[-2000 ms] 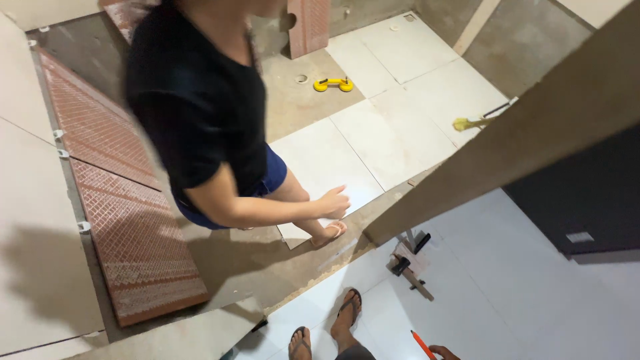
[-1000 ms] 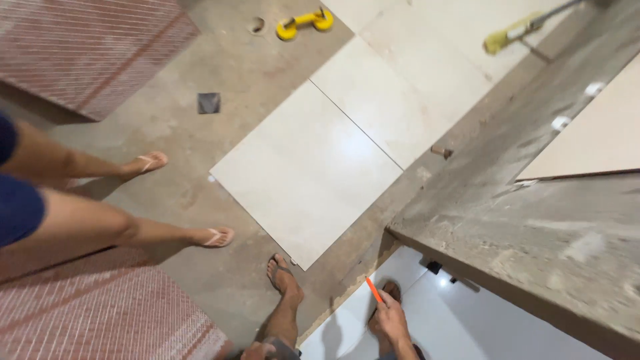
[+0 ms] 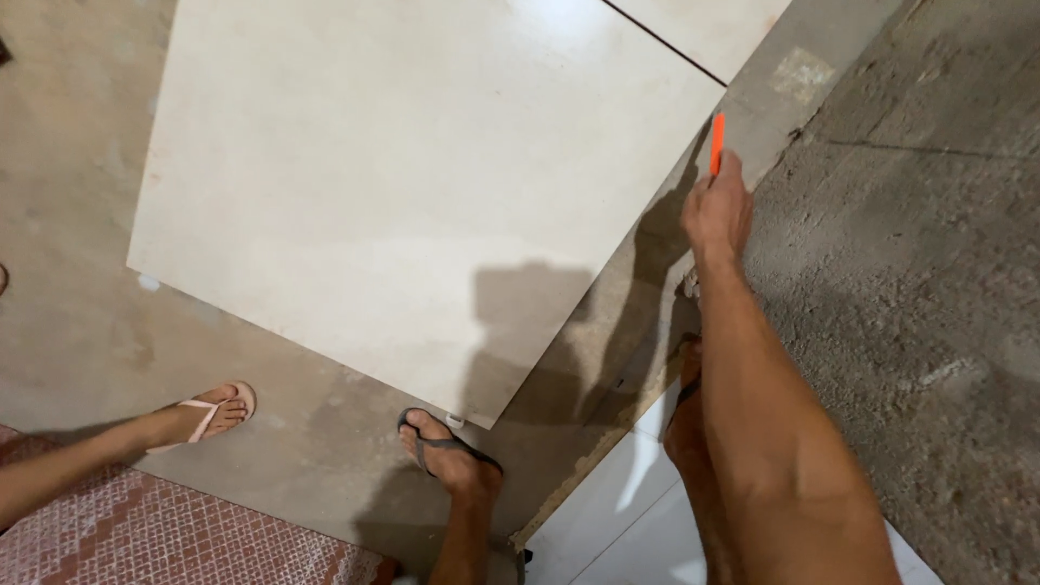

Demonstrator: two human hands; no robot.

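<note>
My right hand (image 3: 719, 207) grips an orange stick-like tool (image 3: 717, 144), perhaps a pencil, pointing away from me. It is over the strip of bare floor between a large cream floor tile (image 3: 390, 179) and the rough cement wall. The tool's far end is close to the tile's right edge, near the dark joint (image 3: 666, 44) with the neighbouring tile. Whether the tool touches the floor cannot be told. A small white plastic piece (image 3: 454, 421) sits at the tile's near edge and another (image 3: 149, 282) by its left corner. My left hand is out of view.
A rough cement wall (image 3: 918, 268) rises on the right. Another person's foot in a flip-flop (image 3: 215, 414) stands at the left, beside a tile lying ribbed underside up (image 3: 162, 528). My own sandalled foot (image 3: 447, 455) is by the cream tile's near corner. White flooring (image 3: 617, 520) lies below.
The view has moved down and closer to the cream tile. My right hand has moved with the orange tool from over the threshold to beside the tile's right edge.
</note>
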